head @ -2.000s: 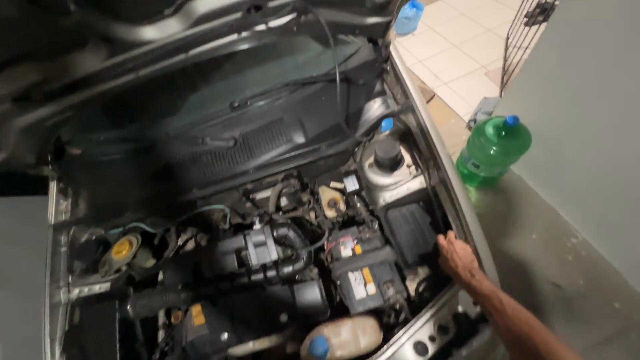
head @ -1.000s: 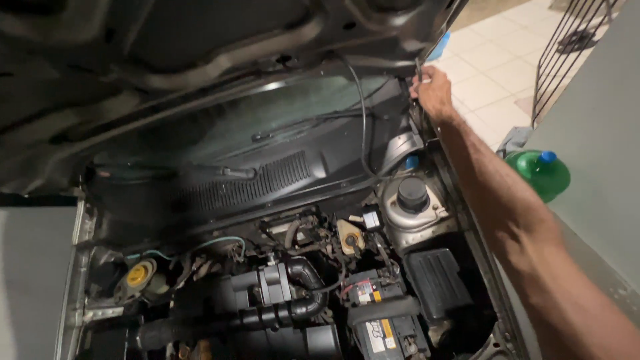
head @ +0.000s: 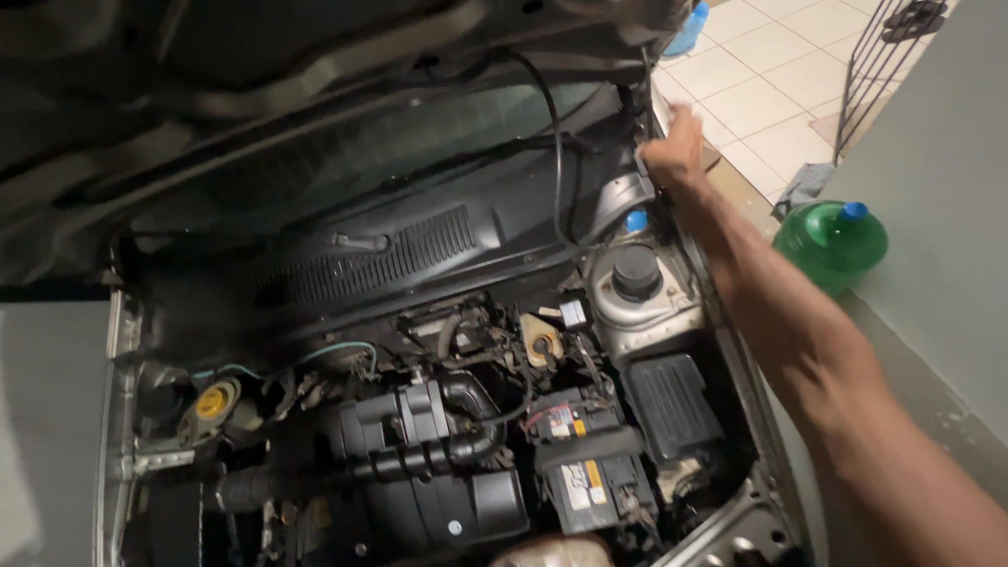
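Note:
My right hand point(head: 679, 150) is at the rear right corner of the engine bay, beside the fender edge and the hood hinge area; its fingers are blurred, and whether they grip anything cannot be told. My left hand is out of view. Above the bay the car's hood point(head: 260, 87) stands raised. A blue cap point(head: 636, 220) lies just below my hand, near the strut tower point(head: 642, 299). Farther down are the car battery point(head: 587, 480), a black plastic box cover point(head: 673, 405), the black engine air duct point(head: 472, 409) and a yellow reservoir cap point(head: 211, 402).
Outside the right fender stands a green plastic bottle point(head: 831, 244) with a blue cap, near a grey wall point(head: 929, 252). A metal rack point(head: 874, 71) and a blue object point(head: 687, 30) are on or near the tiled floor point(head: 756, 87). A black hose point(head: 557, 157) hangs from the hood.
My right hand has moved from beside the black box cover, at the right fender, up to the rear right corner near the hood hinge. It is now slightly lower than one second ago.

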